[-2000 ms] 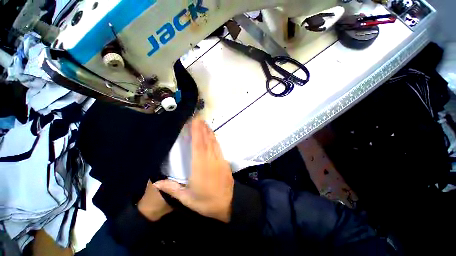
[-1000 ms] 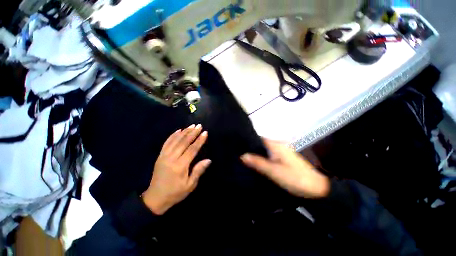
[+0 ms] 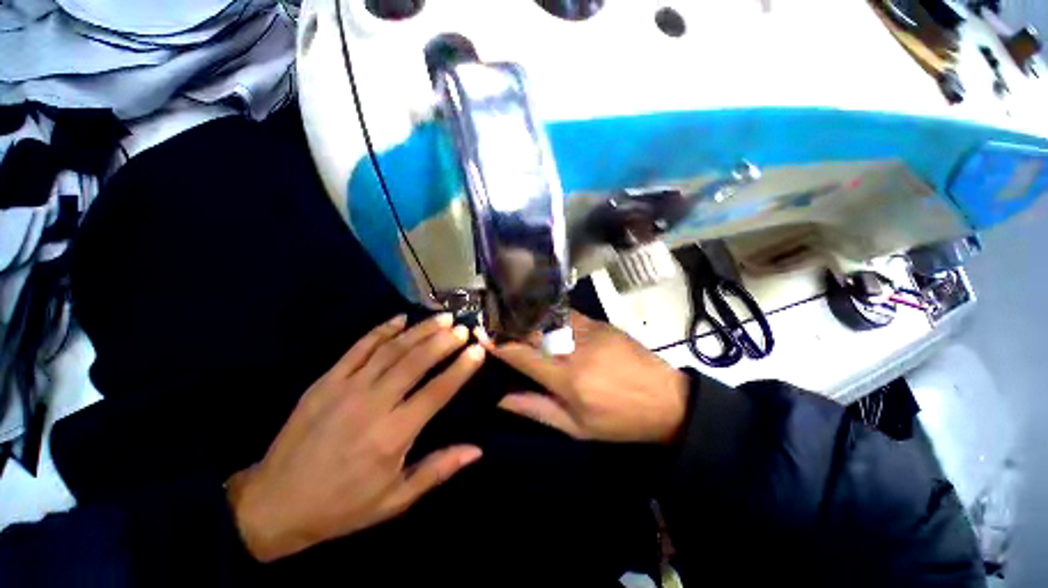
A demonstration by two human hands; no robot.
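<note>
The black garment panel (image 3: 230, 276) spreads under the needle end of the white and blue sewing machine (image 3: 736, 149) and down towards my lap. My left hand (image 3: 356, 431) lies flat on the cloth, its fingertips just in front of the presser foot area (image 3: 465, 308). My right hand (image 3: 598, 385) rests palm down on the cloth to the right, its index fingertip close to my left fingertips and its thumb apart. The head's front end and metal lever hide part of my right fingers. The needle point and cloth edges cannot be made out.
Black-handled scissors (image 3: 730, 327) lie on the white table (image 3: 804, 345) beyond the machine arm. A dark round item (image 3: 860, 301) and small clutter (image 3: 945, 285) sit at the table's right end. Grey-white cut pieces (image 3: 149, 52) with dark edges lie behind and left.
The view has moved closer over the machine head. My hands, apart on the cloth one second ago, now meet at the needle area. The light piece seen earlier under my right hand no longer shows.
</note>
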